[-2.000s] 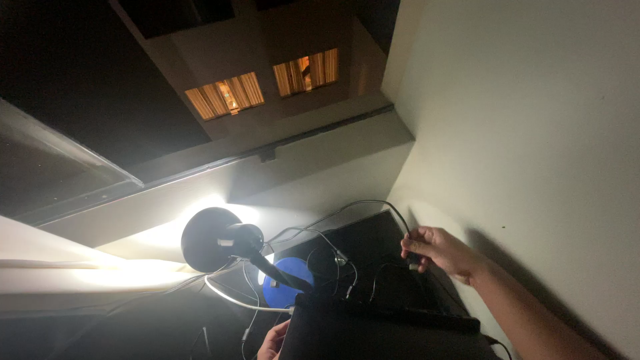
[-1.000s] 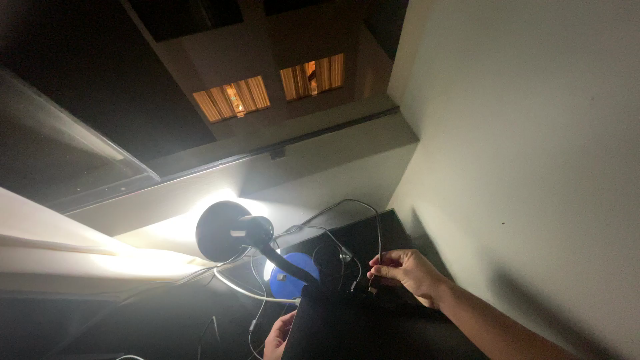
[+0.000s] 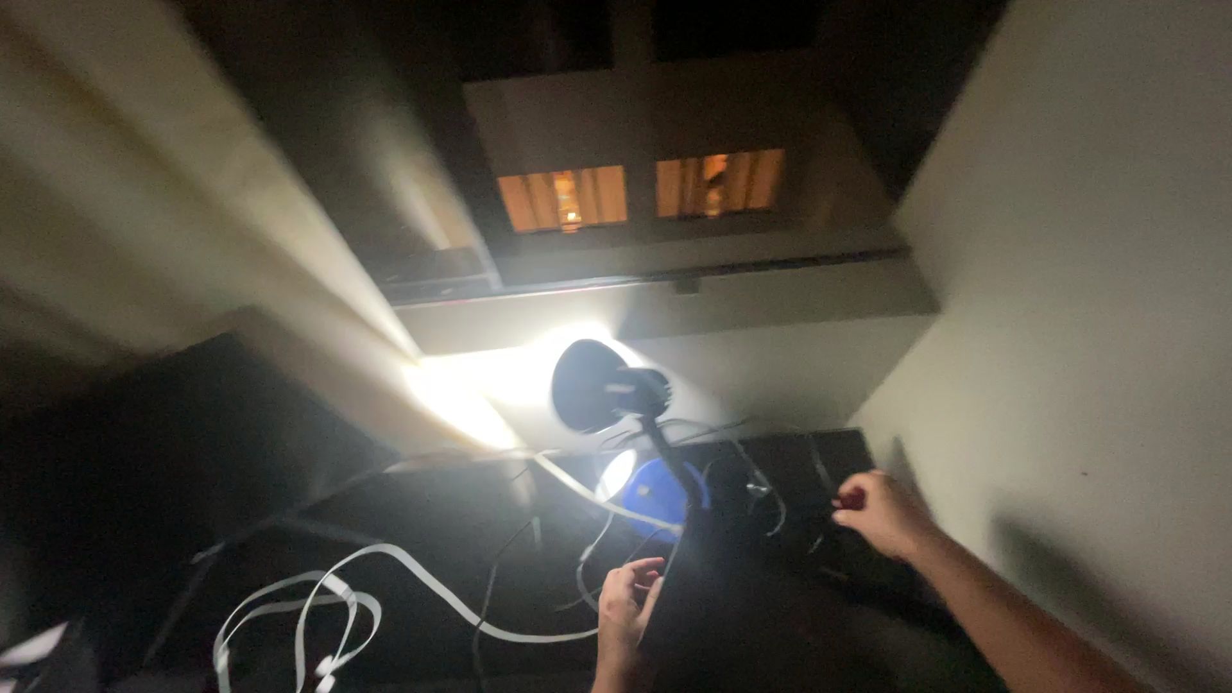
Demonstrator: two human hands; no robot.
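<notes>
My left hand (image 3: 630,616) is at the left edge of a dark, flat-sided object (image 3: 751,616), its fingers against that edge; the object's kind is too dark to tell. My right hand (image 3: 881,510) is at the right, near the wall, fingers curled together; blur hides whether a cable is between them. Between and beyond the hands stands a black desk lamp (image 3: 592,385), lit and facing the wall under the window. A round blue object (image 3: 659,496) lies behind the lamp's neck. Thin cables (image 3: 760,491) run over the dark surface near it.
A white cable (image 3: 385,553) lies in loops at the lower left. A pale curtain (image 3: 289,241) hangs at the left, by a dark window with two lit windows (image 3: 563,197) beyond. The bare wall (image 3: 1088,289) bounds the right side, close to my right forearm.
The view has swung left, bringing the curtain and the looped white cable into sight. My right hand has moved away from the dark object; the cable it held is no longer plain in it.
</notes>
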